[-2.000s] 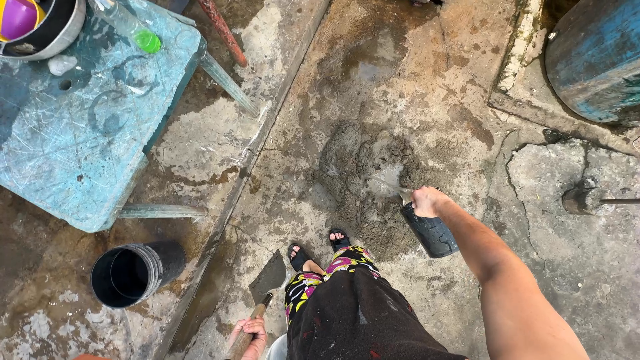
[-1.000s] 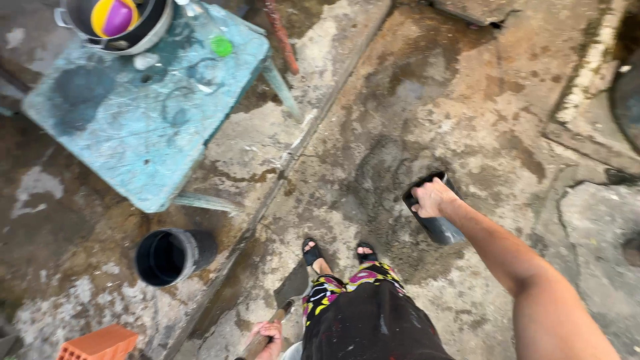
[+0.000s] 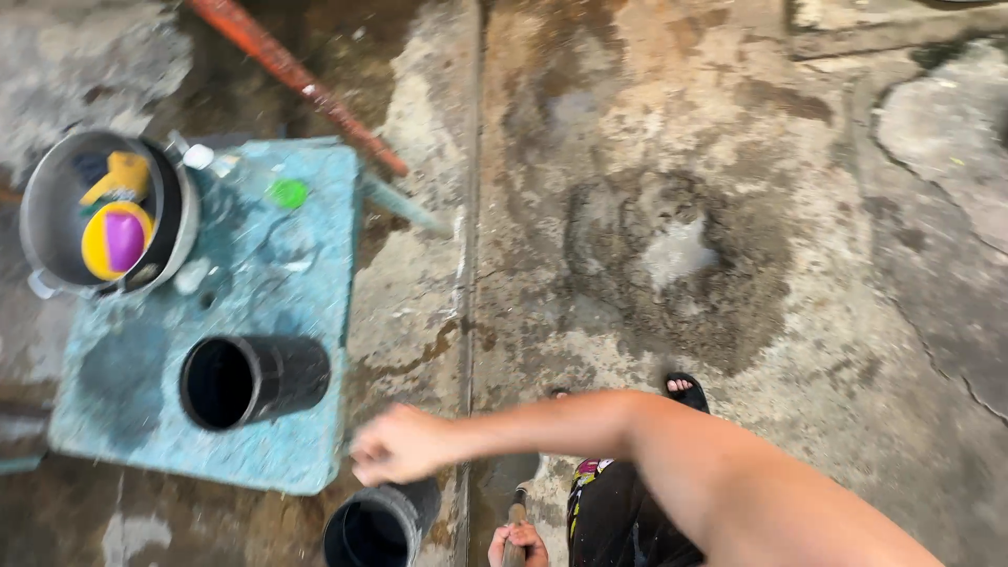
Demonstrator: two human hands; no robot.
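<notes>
My right hand [image 3: 405, 443], blurred, reaches across to the left above a black bucket [image 3: 374, 528] on the floor. No object shows in it, though its fingers are curled. Near the right edge of the blue table [image 3: 315, 465] a black cylindrical container [image 3: 290, 376] stands, just left of that hand. Low in the view, my left hand [image 3: 517, 543] grips the wooden handle of a trowel or small shovel [image 3: 516, 516], whose blade is partly hidden by my forearm. Wet cement mix [image 3: 630, 291] lies on the concrete, with a pale pool [image 3: 679, 253] of water at its centre.
Stacked pots [image 3: 59, 228] with yellow and purple items stand on the table, beside a clear bottle with a green end [image 3: 287, 193]. A red pole [image 3: 315, 90] slants behind the table. One sandalled foot [image 3: 687, 390] shows by the mix.
My right hand has moved left from the mix to beside the table. The black container it held is now on the table, let go. The view has shifted left.
</notes>
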